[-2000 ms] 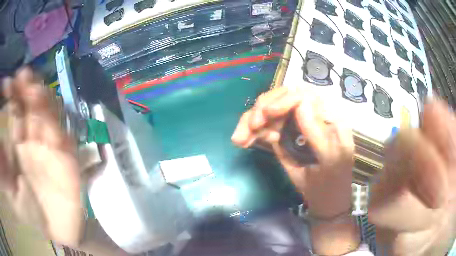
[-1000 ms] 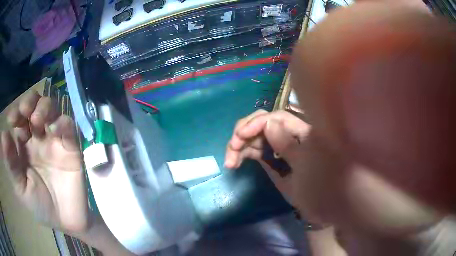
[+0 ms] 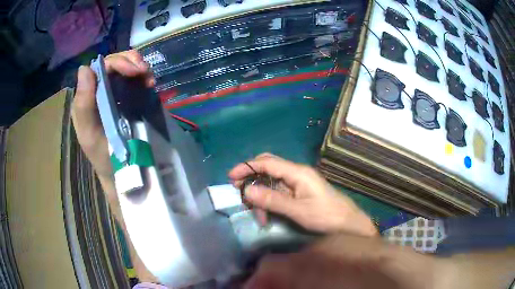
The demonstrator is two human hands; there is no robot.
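Note:
The white machine (image 3: pixel 149 231) stands at left, with green tape (image 3: pixel 132 155), a white end block (image 3: pixel 129 179) and a grey-blue arm (image 3: pixel 108 107). My left hand (image 3: pixel 107 84) is curled around the far end of that arm; its palm is partly hidden behind the machine. My right hand (image 3: pixel 299 195) holds a small dark speaker (image 3: pixel 265 186) in its fingers, right of the machine. The speaker is mostly covered by the fingers. A thin dark lead shows near the fingertips.
A blurred forearm (image 3: pixel 350 262) crosses the bottom right; whose is unclear. A foam speaker tray (image 3: pixel 367 115) lies on stacked cardboard at right. A small white block (image 3: pixel 224 196) is beside the machine on the green mat (image 3: pixel 243 124). Black wrapped trays (image 3: pixel 226 56) stand behind, cardboard (image 3: pixel 36 186) at left.
My left hand has moved from open beside the machine to around its arm's far end. My right hand has moved left and down with the speaker. The large blur at right has gone, uncovering the tray.

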